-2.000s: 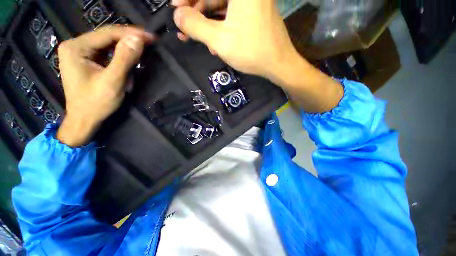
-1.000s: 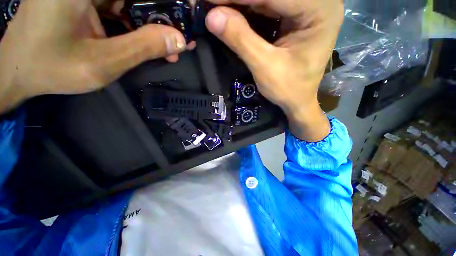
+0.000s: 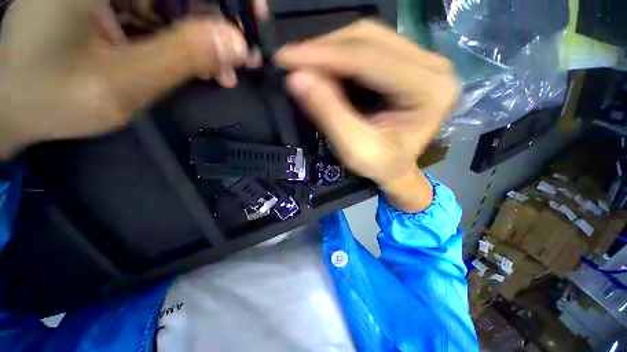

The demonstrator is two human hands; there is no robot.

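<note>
My left hand (image 3: 144,72) is large and blurred at the upper left, its fingers closed around a dark watch case (image 3: 242,19) near the top edge. The case is mostly hidden by fingers and blur. My right hand (image 3: 385,110) is just right of it, thumb and index fingertip close together beside the dark piece. Blur hides whether they grip anything. Below, black watch straps (image 3: 237,159) with silver buckles (image 3: 297,163) lie in a pocket of the black compartment tray (image 3: 180,184). Another watch case (image 3: 331,172) lies right of them, partly covered by my right hand.
Clear plastic bags (image 3: 509,75) lie at the upper right, beyond the tray. A black box-like object (image 3: 512,139) is below them. Brown cartons with white labels (image 3: 550,213) are stacked at the right. My blue sleeve and pale shirt border the tray's near edge.
Both hands first came together at the top around a watch case. Since then my right hand has shifted down slightly, covering more of the loose cases. The view has swung right.
</note>
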